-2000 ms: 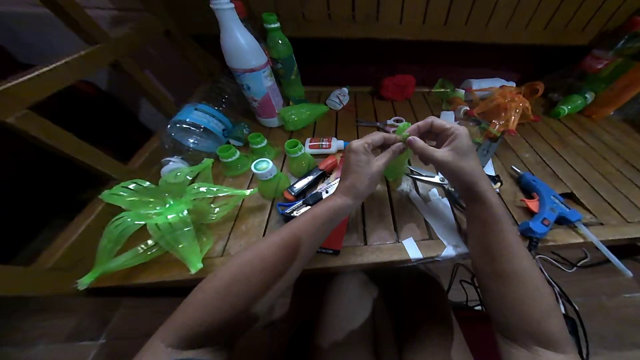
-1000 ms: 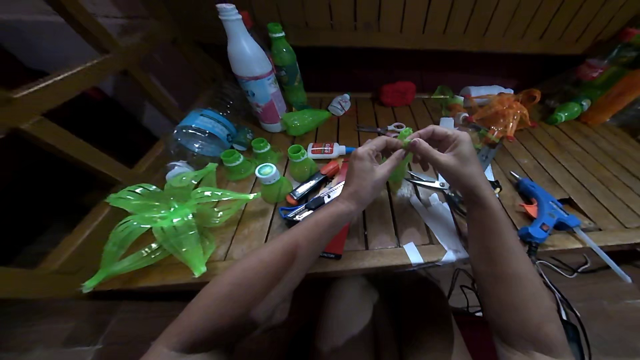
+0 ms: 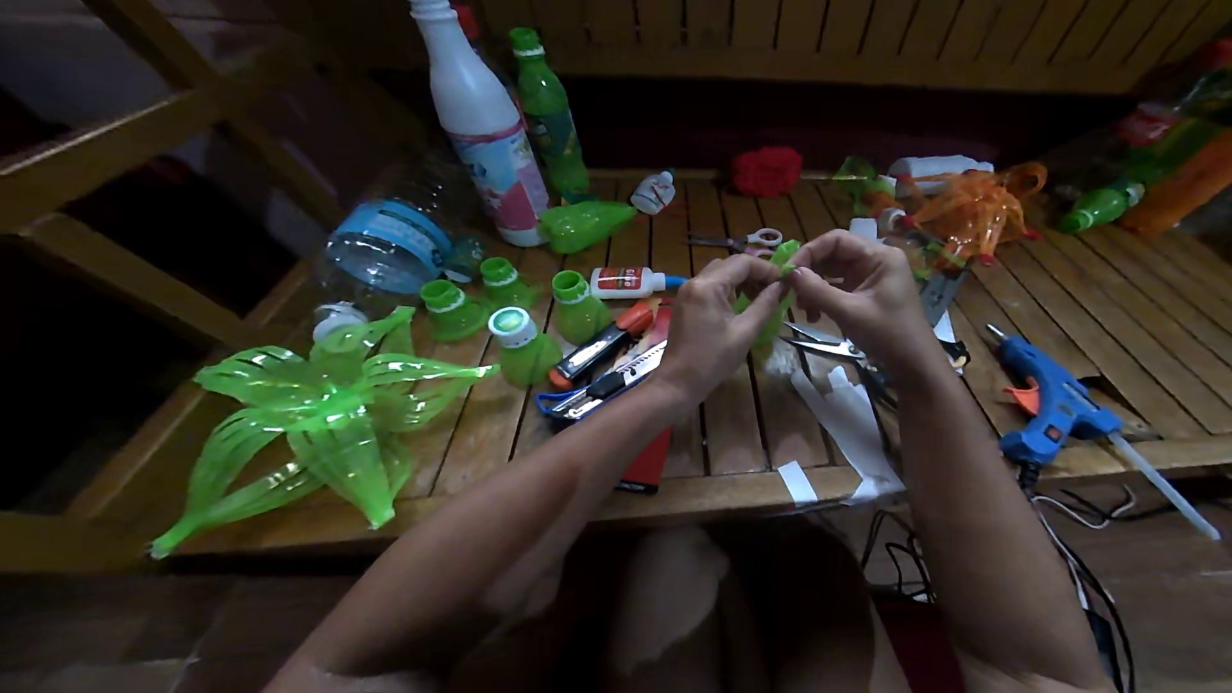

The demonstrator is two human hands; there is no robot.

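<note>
My left hand [image 3: 722, 313] and my right hand [image 3: 857, 289] meet above the slatted wooden bench, pinching a small green plastic piece [image 3: 786, 254] between their fingertips. More green plastic shows below, partly hidden by my left hand. Under my right hand lie metal scissors [image 3: 823, 345], beside white paper strips [image 3: 847, 423]. Left of my left hand are a glue bottle [image 3: 624, 282] with a blue tip, utility knives [image 3: 602, 390] and several cut green bottle necks [image 3: 577, 310], one with a white cap. A green plastic flower [image 3: 332, 414] made of bottle strips rests at the left.
A blue glue gun [image 3: 1054, 404] with a glue stick lies at the right edge, cables below. Behind stand a white bottle [image 3: 486, 135] and a green bottle [image 3: 551, 125]. A clear bottle [image 3: 385, 245], red bundle [image 3: 767, 171], pink-handled scissors [image 3: 760, 239] and orange plastic flower [image 3: 977, 212] lie around.
</note>
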